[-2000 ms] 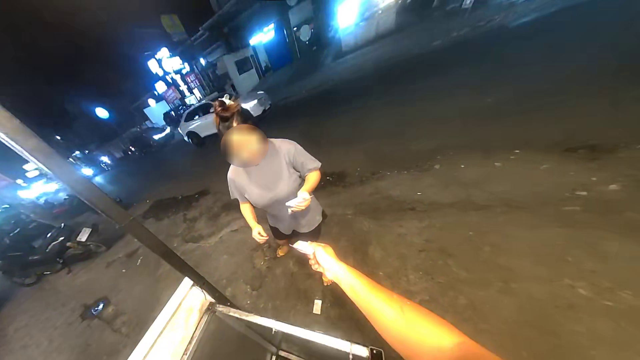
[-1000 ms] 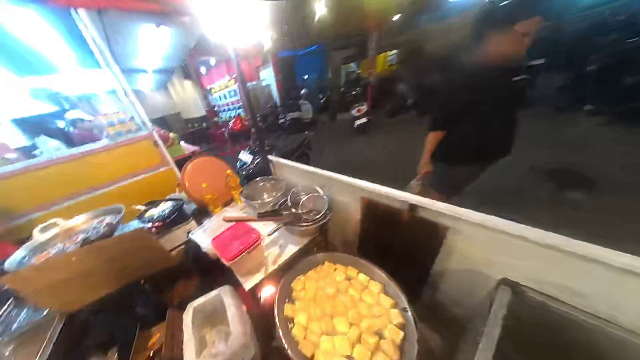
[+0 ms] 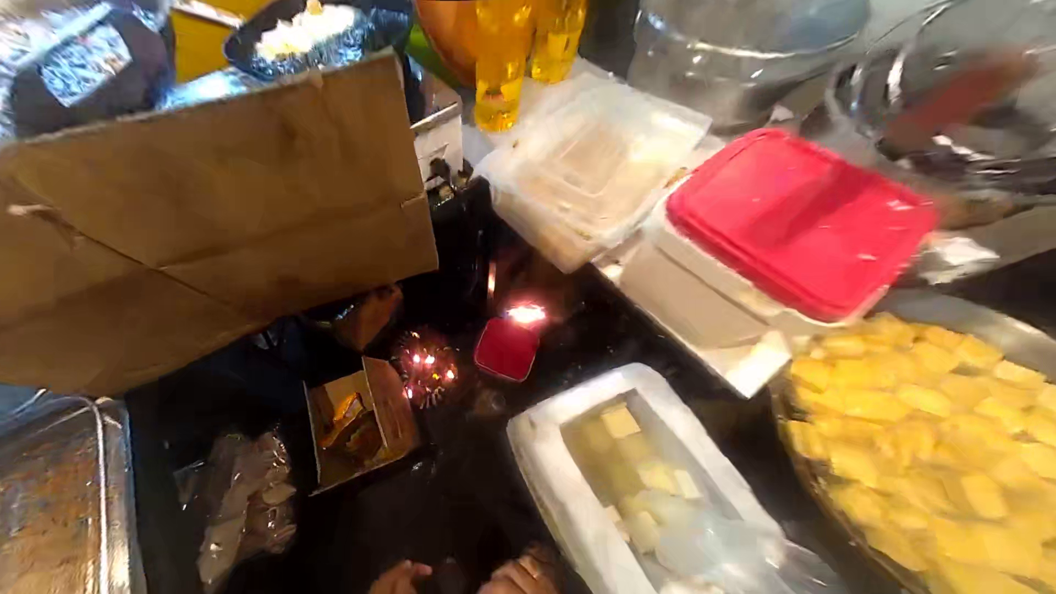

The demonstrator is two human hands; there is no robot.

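Note:
My left hand [image 3: 400, 577] and my right hand [image 3: 520, 575] show only at the bottom edge, a short way apart, with their lower parts cut off. Whether either holds something cannot be told. Right of them stands a white foam box [image 3: 540, 462] with pale tofu-like cubes [image 3: 620, 422] in cloudy liquid and a clear plastic bag at its near end. Farther right, a wide round pan holds many yellow cubes [image 3: 932, 437]. Above the hands lie a small red square object [image 3: 506, 349] and an open cardboard box [image 3: 363, 425] with crumpled contents.
A brown cardboard sheet [image 3: 223, 214] stands at the upper left, above a metal tray [image 3: 124, 495]. A plastic bag [image 3: 247, 503] lies beside the small box. Toward the back are a red-lidded tub [image 3: 800, 223], a clear plastic container [image 3: 594, 165], yellow bottles [image 3: 499, 74] and metal bowls.
Two seconds ago my right arm reached out toward a person in a grey shirt, a small item at its fingers. The view has swung to the stall and down; both hands now show low in it.

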